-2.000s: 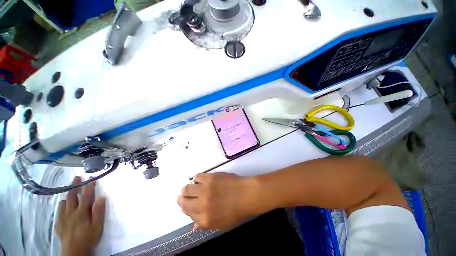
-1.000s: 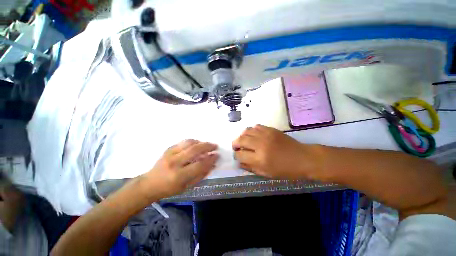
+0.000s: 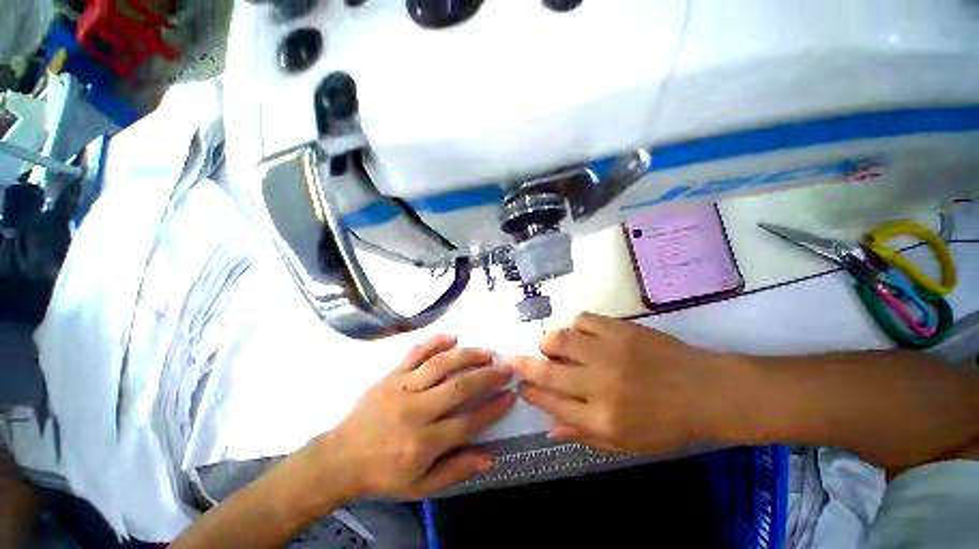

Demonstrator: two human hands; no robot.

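White cloth [image 3: 354, 370] lies on the white table under my hands and is hard to tell from the table. My left hand [image 3: 429, 413] lies palm down with its fingertips in front of the needle area. My right hand [image 3: 601, 381] is beside it, fingers bent, its fingertips meeting those of my left hand. Whether either hand grips the cloth is hidden. The white sewing machine [image 3: 515, 97] stands over the work. Its tension assembly [image 3: 540, 241] hangs just beyond my fingertips; the needle itself is not clearly visible.
A lit phone [image 3: 685, 257] lies under the machine arm. Scissors [image 3: 859, 268] with yellow and green handles lie right of it. A stack of white cut pieces [image 3: 140, 311] is at the left. A curved metal guard [image 3: 322, 252] juts from the machine. A blue basket [image 3: 771, 499] is below the table edge.
My left hand has come from the far left to meet my right hand near the needle area. The camera view has shifted left and closer to the machine's left end.
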